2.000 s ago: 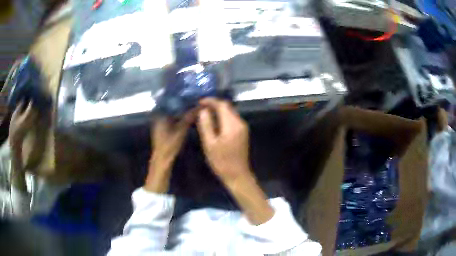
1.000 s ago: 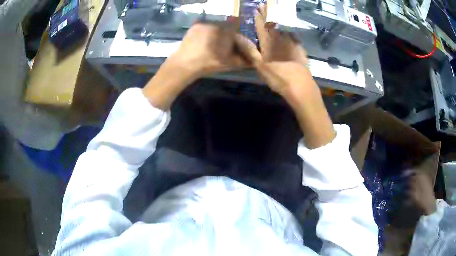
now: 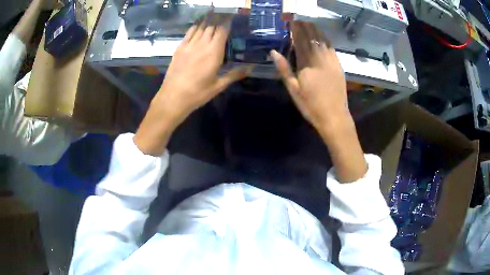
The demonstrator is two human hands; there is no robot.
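Observation:
A navy film-wrapped retail box [image 3: 259,42] lies at the front end of the feed channel, near the deck's front edge, with glare on its film. More navy surface with small white print [image 3: 266,15] shows in the channel behind it. My left hand [image 3: 201,67] is along the box's left side, its thumb at the front lower edge. My right hand [image 3: 317,75] is along the right side, its thumb tip against the box's front. The box sits between both hands; the far fingertips are blurred and partly dark.
The silver machine deck [image 3: 370,72] has rods and knobs on both sides and a white housing [image 3: 370,15] at right. A brown carton [image 3: 456,215] at lower right holds shiny navy packs. A navy box [image 3: 65,33] stands on the left carton [image 3: 51,86]. Another person's arm is at far left.
My hands were together over the channel front, blurred; now they are apart, one on each side of the navy box, which is visible. The other person's hand has left the right carton.

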